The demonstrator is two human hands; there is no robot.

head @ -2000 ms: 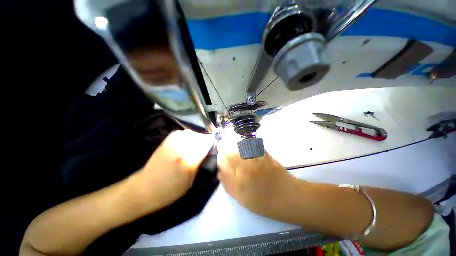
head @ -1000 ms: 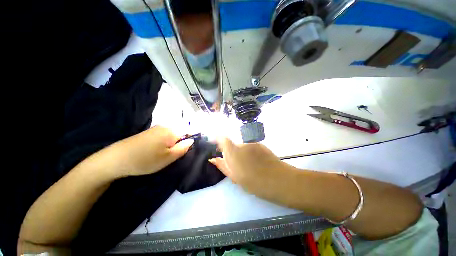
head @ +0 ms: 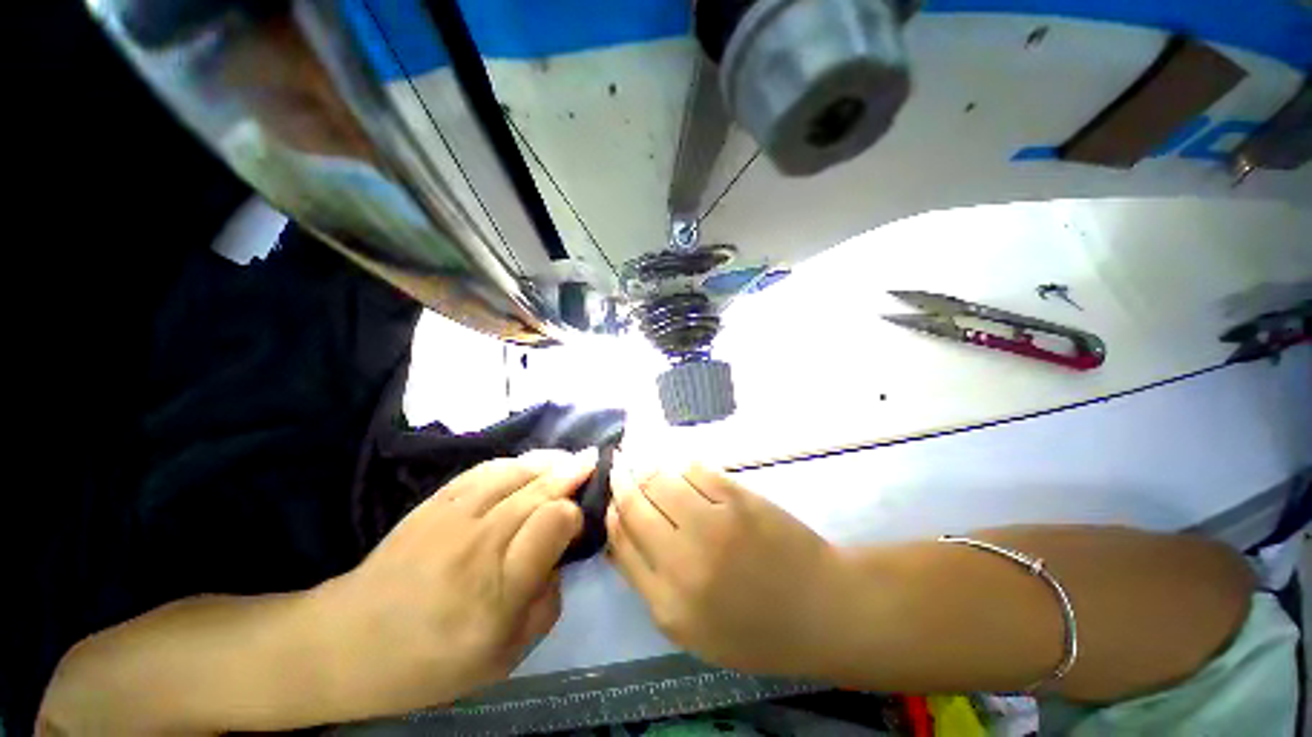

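The black garment (head: 259, 418) is heaped at the left, and its narrow edge (head: 591, 504) runs between my two hands, just nearer to me than the needle area. My left hand (head: 468, 554) pinches the garment edge between thumb and fingers. My right hand (head: 712, 562) holds the other side of the same edge, with its fingertips close to my left ones. The presser foot and needle area (head: 583, 338) is washed out by bright light, so its detail is hidden. The ribbed tension knob (head: 697, 392) is just beyond my right fingers.
Red and silver thread snips (head: 996, 328) lie on the white bed at the right, with a thread scrap (head: 1059, 294) beyond. A large grey knob (head: 816, 87) hangs above. Shiny curved metal (head: 331, 159) spans the upper left. A ruler strip (head: 619, 694) runs along the front edge.
Both hands have moved nearer to me, away from the needle, and their fingertips have come together on the garment edge. The black cloth at the left has shifted. The view has also shifted.
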